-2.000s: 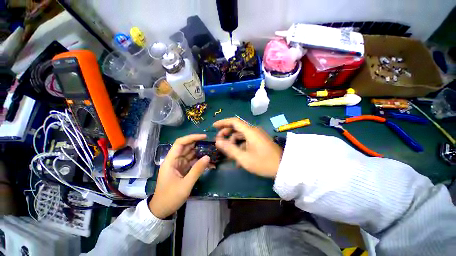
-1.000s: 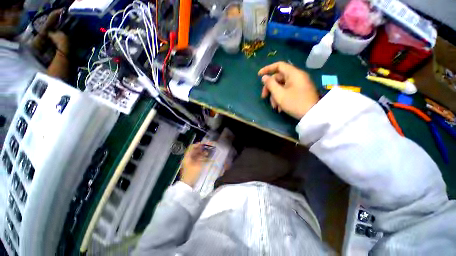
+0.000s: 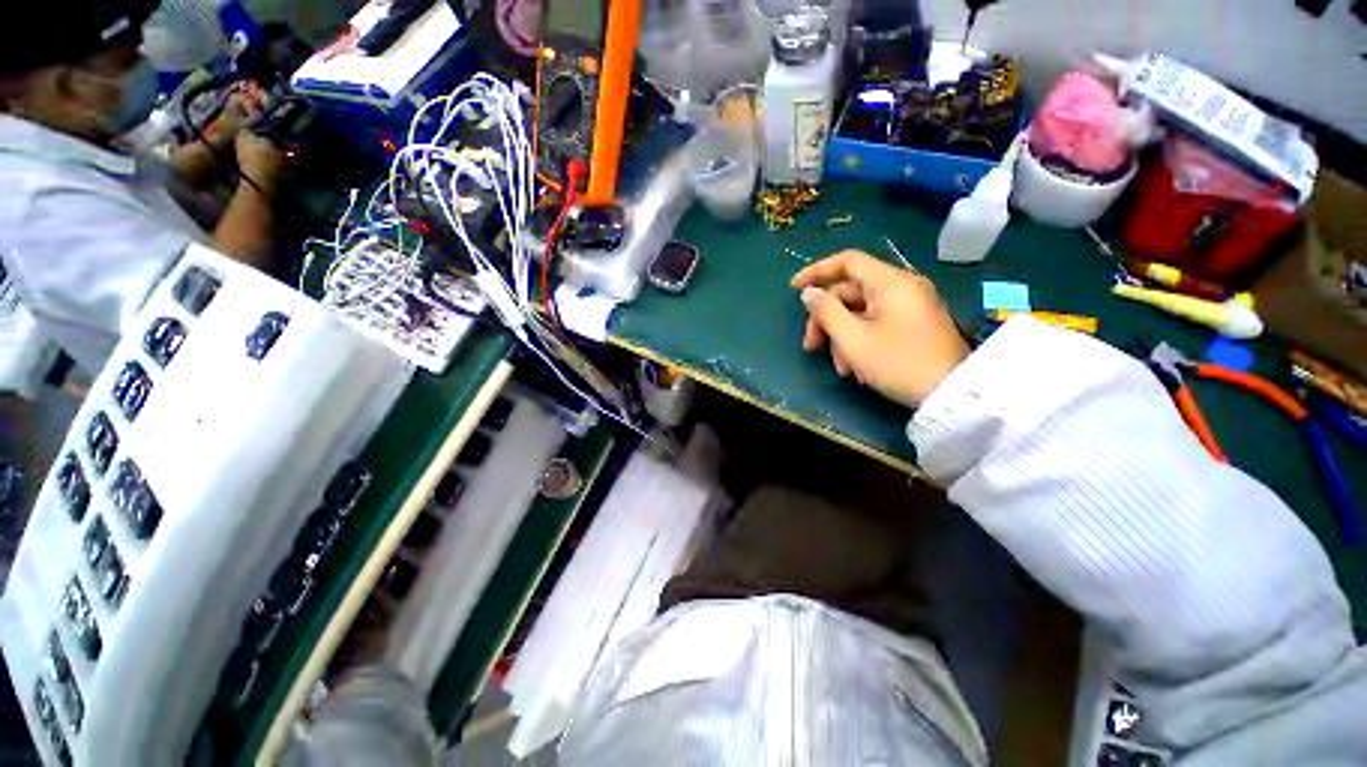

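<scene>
My right hand (image 3: 885, 327) rests on the green mat (image 3: 750, 337) with its fingers loosely curled and slightly apart; I see nothing held in it. A smartwatch (image 3: 675, 267), small, black and rounded-square, lies on the mat to its left. My left sleeve (image 3: 367, 727) reaches down at the lower left, beside the lower shelf. The left hand is too blurred and dark to make out.
A white foam tray (image 3: 210, 435) with several black watch bodies stands at left. White cables (image 3: 480, 195), a multimeter (image 3: 567, 98), a dropper bottle (image 3: 978, 217), a solvent bottle (image 3: 798, 113) and cutters (image 3: 1252, 382) are on the bench. Another person (image 3: 105, 210) sits at the upper left.
The view has swung left and down. My hands were together over the mat; the left has since moved down, past the white stack below the bench edge, to the lower left. The right stays over the mat.
</scene>
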